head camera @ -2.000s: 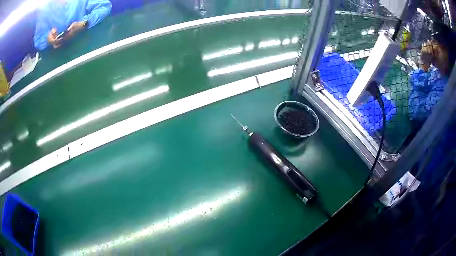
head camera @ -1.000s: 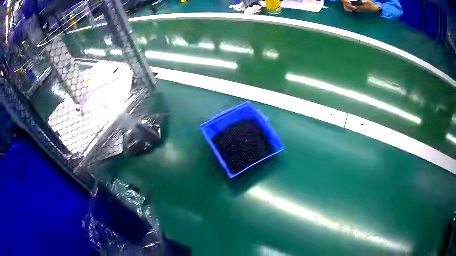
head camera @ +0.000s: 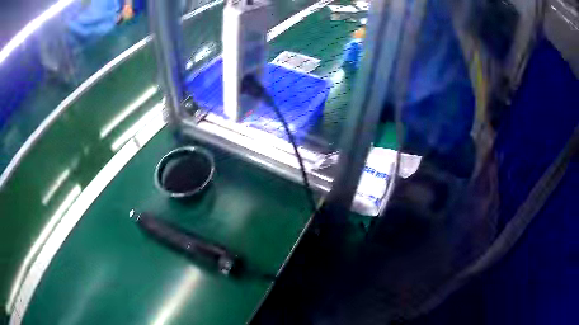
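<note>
A black electric screwdriver [head camera: 184,243] lies on the glossy green bench top [head camera: 95,266], its tip end pointing to the upper left and its cord running towards the bench's right edge. The thin bit is too blurred to make out. A small round bowl [head camera: 185,172] with a pale rim stands just behind the screwdriver, not touching it, with a dark mass inside. Neither my left hand nor my right hand is in the picture.
A metal-framed mesh partition [head camera: 266,145] stands behind the bowl, with a white power strip [head camera: 235,70], a black plug and a hanging cord. Behind it is a blue surface [head camera: 292,95]. White printed paper [head camera: 374,184] lies right of it. A blue-sleeved person [head camera: 92,16] is across the curved conveyor.
The view has swung left and then back right, now farther right than at first. The blue bin of dark pieces has left the picture. The screwdriver and bowl are back in view, in the same arrangement.
</note>
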